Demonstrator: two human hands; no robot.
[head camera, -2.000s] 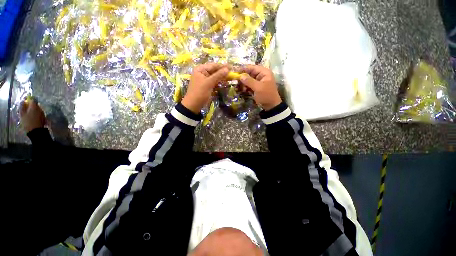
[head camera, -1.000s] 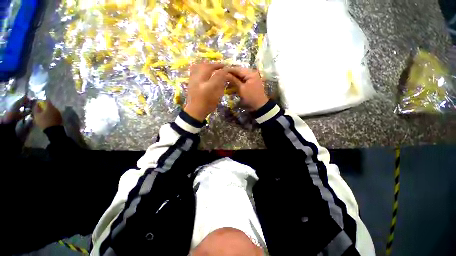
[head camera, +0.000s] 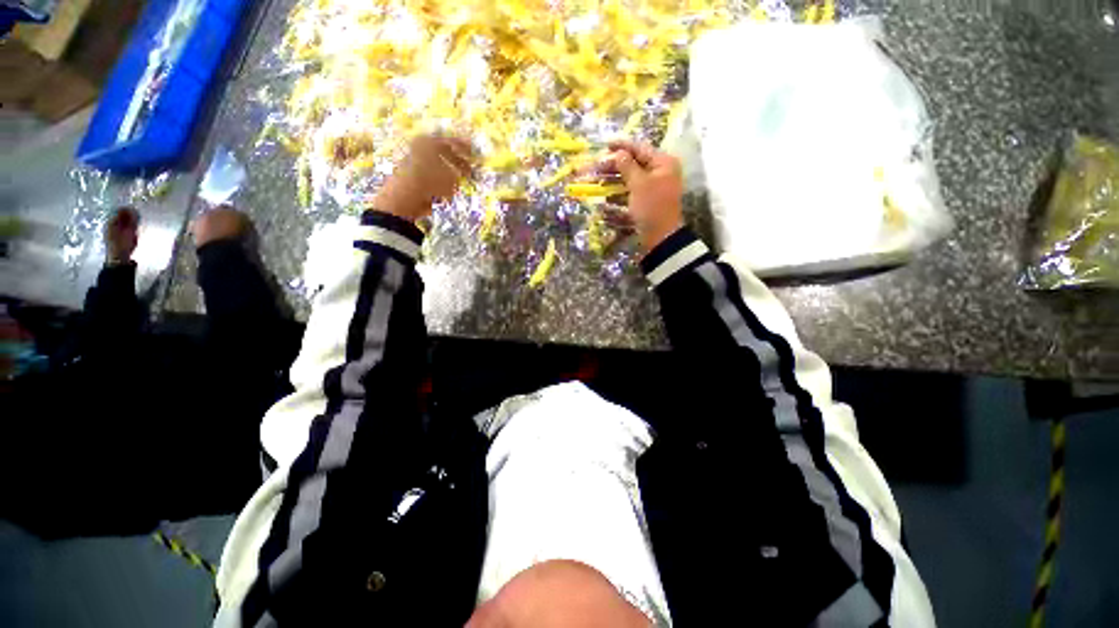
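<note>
The heap of yellow pieces in clear bags (head camera: 491, 74) glitters on the table in front of me. My left hand (head camera: 423, 176) is blurred at the heap's lower left edge; whether it holds anything cannot be told. My right hand (head camera: 653, 188) is at the heap's lower right, with its fingertips around the end of a small yellow piece (head camera: 594, 190) that points left. Another yellow piece (head camera: 544, 264) lies loose between my forearms. A whitish clump of film (head camera: 326, 255) is partly hidden by my left sleeve.
A large white packet (head camera: 810, 147) lies right of the heap. A clear bag of yellow pieces (head camera: 1082, 221) is at the far right, cut off by the frame edge. A blue tray (head camera: 160, 86) is at the upper left. Another person's hands (head camera: 221, 226) are at the left table edge.
My hands were together at a yellow piece; now they are apart, the left moved leftward. The view has shifted left, showing more of the blue tray.
</note>
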